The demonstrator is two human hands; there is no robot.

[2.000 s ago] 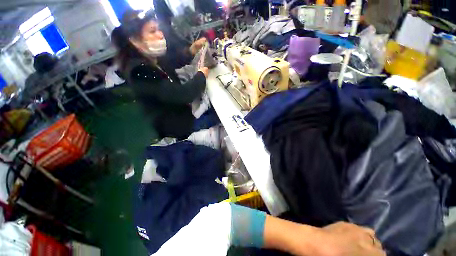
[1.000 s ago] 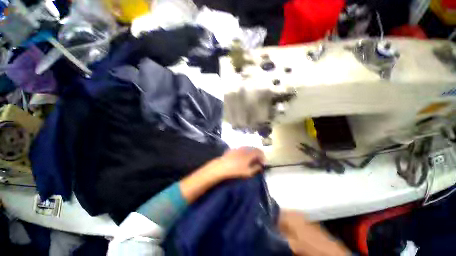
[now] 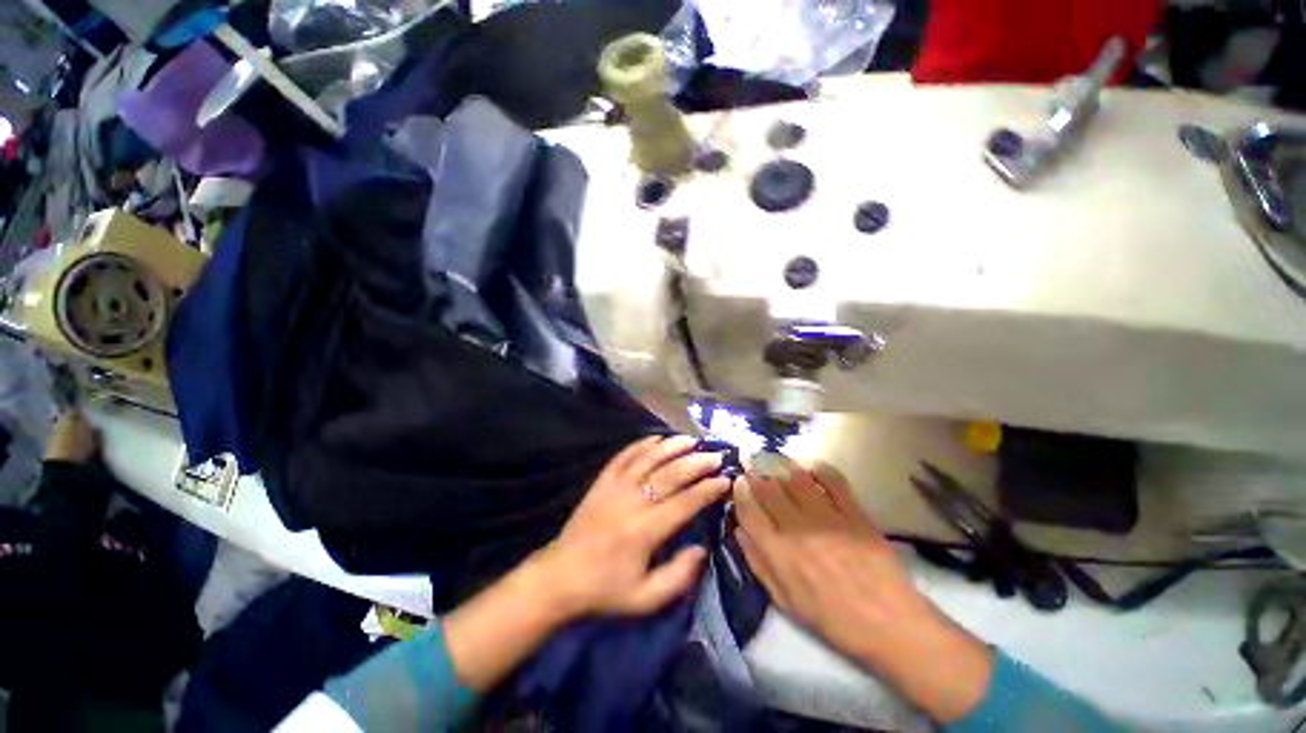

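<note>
A dark navy and black garment (image 3: 416, 415) lies bunched on the white table, left of and in front of the needle area of an off-white sewing machine (image 3: 1003, 229). My left hand (image 3: 630, 530) lies on the cloth with its fingertips beside the lit presser foot area (image 3: 738, 425). My right hand (image 3: 831, 559) presses on the garment's edge just right of it, fingers close together. The cloth runs between both hands down toward my lap. The needle and the cloth edge under the foot are too small and glary to make out.
Black snips (image 3: 988, 537) and a dark block (image 3: 1067, 480) with a yellow piece lie under the machine arm. A cream neighbouring machine (image 3: 115, 301) stands at left, with another person's hand (image 3: 69, 437) below it. Red cloth (image 3: 1024, 40) and clear plastic bags (image 3: 802, 36) are behind.
The view has turned from the neighbour's side to my machine and moved closer. Both hands have come together at the presser foot, bringing the garment edge there.
</note>
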